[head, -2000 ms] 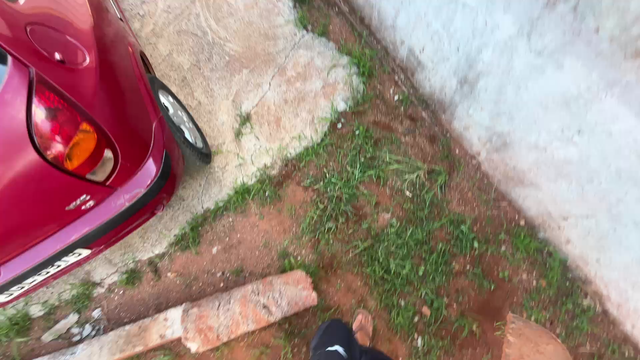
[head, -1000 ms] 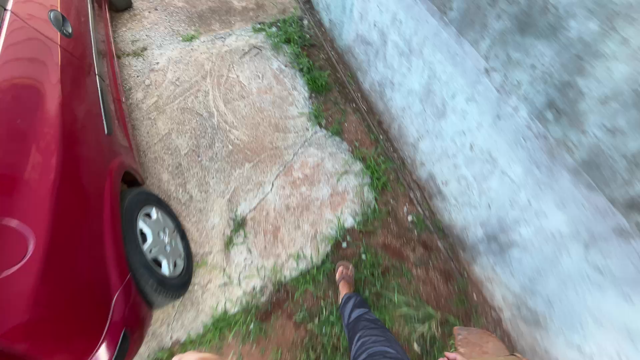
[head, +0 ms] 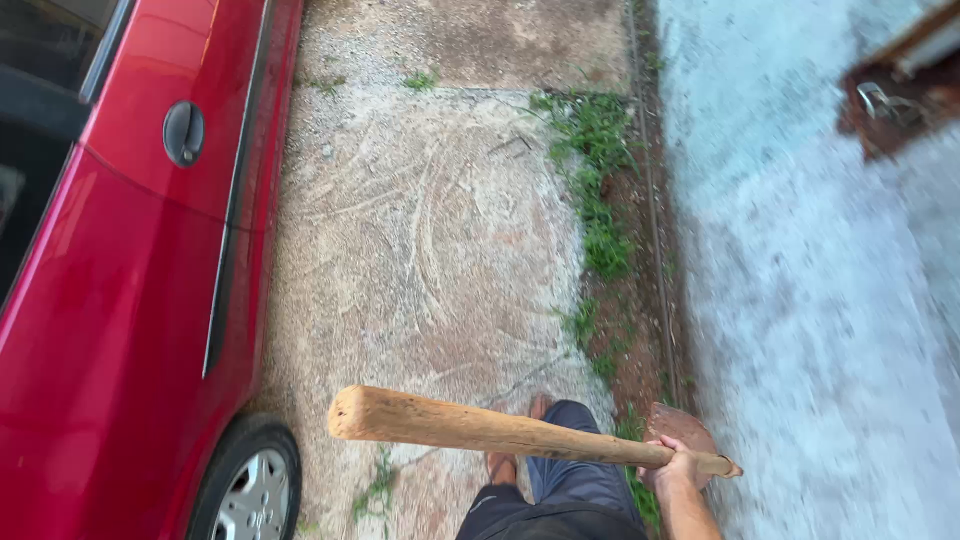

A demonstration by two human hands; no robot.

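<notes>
My right hand point(head: 670, 466) is closed around the wooden handle point(head: 495, 431) of a hoe, close to its head end at the lower right. The handle lies nearly level across the front of my legs, its thick rounded butt pointing left toward the car. A reddish, rusty metal blade point(head: 681, 431) shows beside and partly behind the hand. My left hand is out of the view.
A red car point(head: 112, 300) stands along the left, with its wheel point(head: 259, 495) at the lower left. Rough concrete point(head: 450, 225) runs ahead. Grass point(head: 600, 217) and bare soil border a whitish-blue wall point(head: 787, 300) on the right. A rusty metal fitting point(head: 892, 105) is on the wall.
The view has moved forward along the car. The long wooden handle and my right hand on it now show fully; a second ago only part of the blade and hand edges showed at the bottom.
</notes>
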